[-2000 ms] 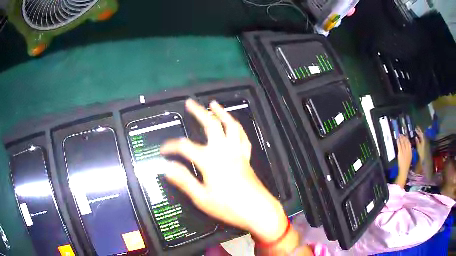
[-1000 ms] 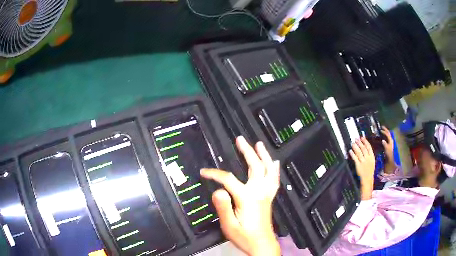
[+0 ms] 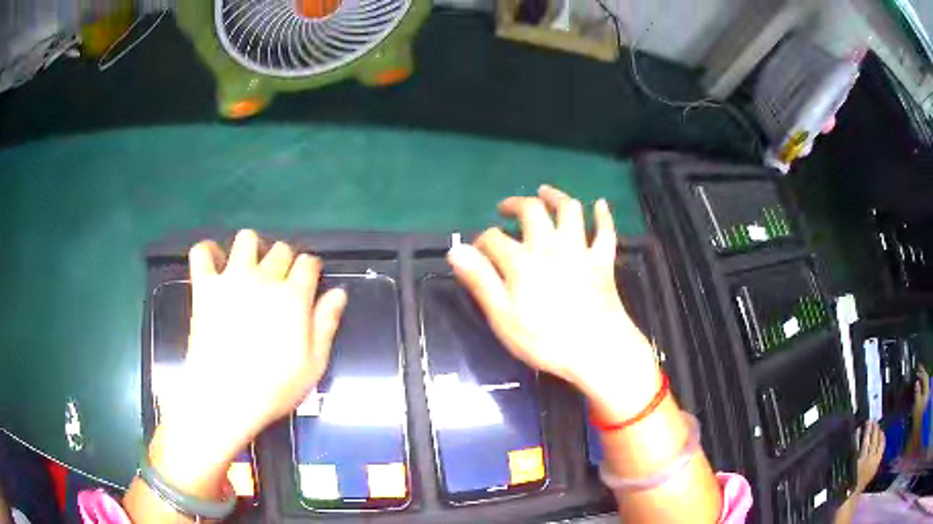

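A black phone tray (image 3: 412, 307) lies on the green mat with phones side by side in its slots. The second phone (image 3: 353, 430) shows a pale and an orange square at its bottom. The third phone (image 3: 465, 409) has a bluish screen with an orange square. Lamp glare crosses both. My left hand (image 3: 246, 343) lies over the leftmost phone (image 3: 170, 328), fingertips at the tray's back edge, thumb out, holding nothing visible. My right hand (image 3: 558, 297) is over the right part, fingers spread and empty, reaching past the back edge. Hand and forearm hide most of the fourth slot.
A tray stack (image 3: 721, 256) with phones showing green lines stands at the right. A green fan (image 3: 394, 46) is at the back, a second, white fan (image 3: 803, 92) at the back right. Another person's hand (image 3: 870, 450) is at the lower right edge. A loose cable lies behind.
The view has swung, so the tray looks straighter. My left hand has come into view over the tray's left. My right hand has moved from the tray's right front to its back edge.
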